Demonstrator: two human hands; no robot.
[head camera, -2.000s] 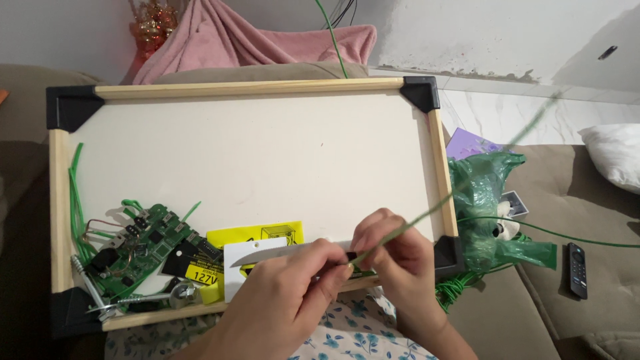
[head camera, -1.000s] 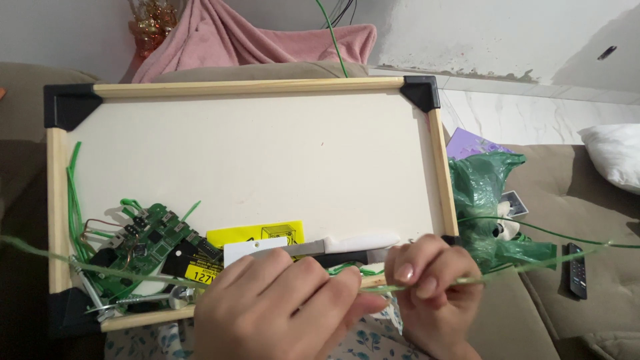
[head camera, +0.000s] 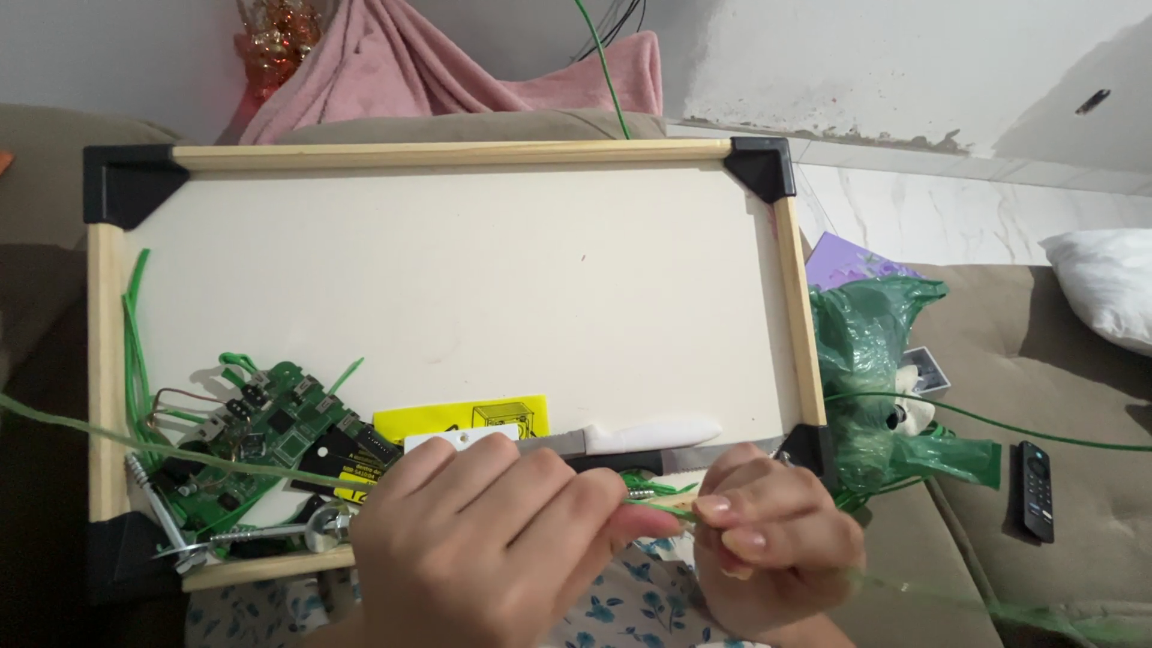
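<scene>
Between my two hands runs a thin green wire (head camera: 661, 509), near the bottom edge of a wood-framed white tray. My left hand (head camera: 504, 531) is closed around it, and a long stretch of the wire trails out to the left. The fingertips of my right hand (head camera: 774, 540) pinch it a short way off, with a blurred green stretch at the lower right. Behind my hands lie a white-handled knife (head camera: 652, 436) and a dark-handled blade, partly covered. Coiled green wire (head camera: 643, 486) shows in the gap between my hands.
The tray's frame (head camera: 450, 155) has black corners. Green circuit boards (head camera: 279, 432), large screws (head camera: 160, 508) and a yellow label (head camera: 531, 414) lie at its lower left. To the right are a green plastic bag (head camera: 864, 333), green cable and a remote control (head camera: 1036, 490) on the couch.
My left hand has moved from near the tray's lower edge up and right slightly, still on the wire. The wire, raised at the upper right two seconds ago, now trails low to both sides.
</scene>
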